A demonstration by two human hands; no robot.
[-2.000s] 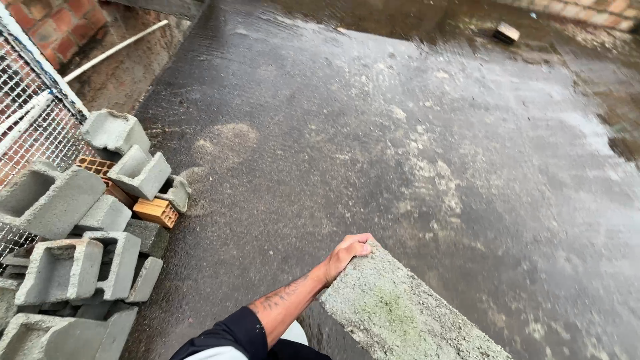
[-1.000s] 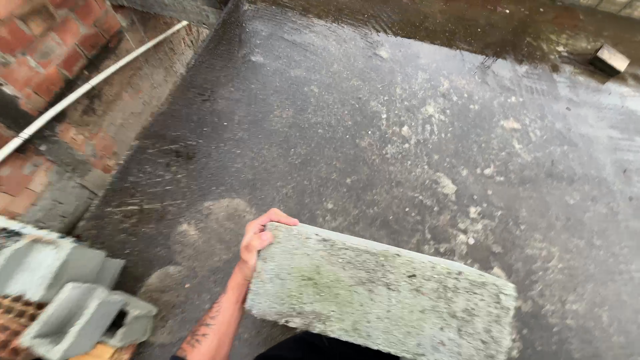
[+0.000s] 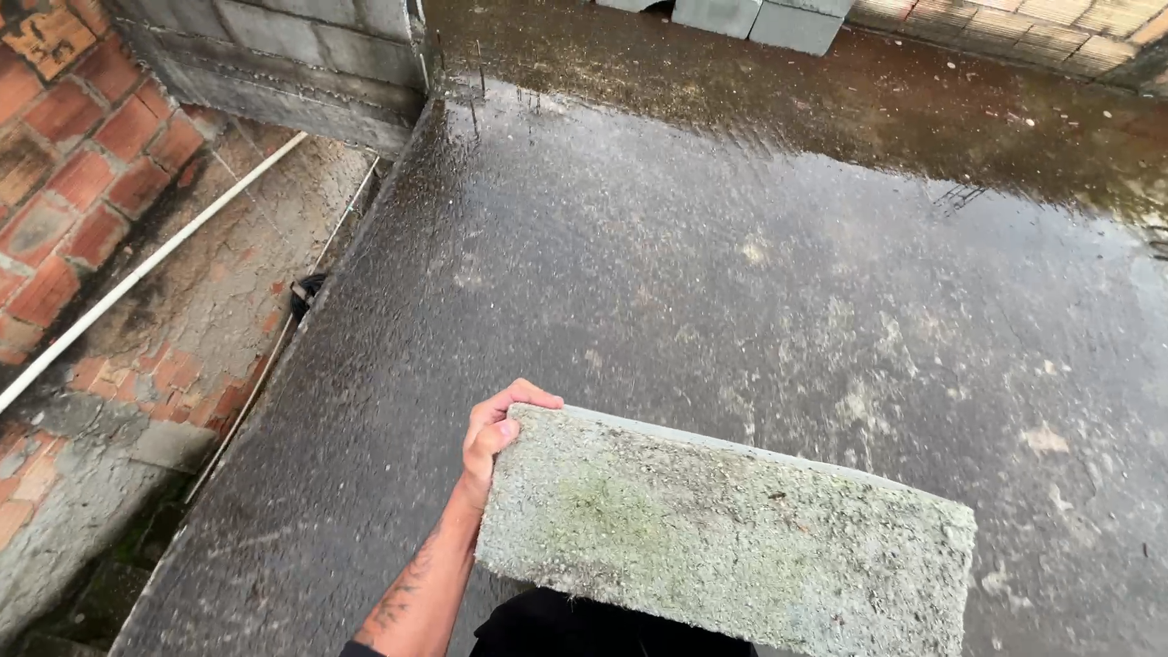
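Note:
A grey concrete block (image 3: 730, 529) with greenish, rough faces is held in front of my body, its long side slanting down to the right. My left hand (image 3: 497, 429) grips its upper left corner, fingers over the top edge and thumb on the near face. The tattooed left forearm comes up from the bottom edge. My right hand is not visible; the block's right end lies low in the view. Under the block, dark clothing shows at the bottom.
Wet concrete slab (image 3: 639, 274) with a puddle (image 3: 912, 119) along the back. Its left edge drops to a lower level, where a white pipe (image 3: 155, 265) runs by a red brick wall (image 3: 91, 155). A block wall (image 3: 301, 46) stands back left; grey blocks (image 3: 794, 27) sit at the back.
The view has swung a lot; the stacked blocks and wire mesh at the left have left it. My left hand keeps its hold on the block, which now lies more across my front than two seconds ago.

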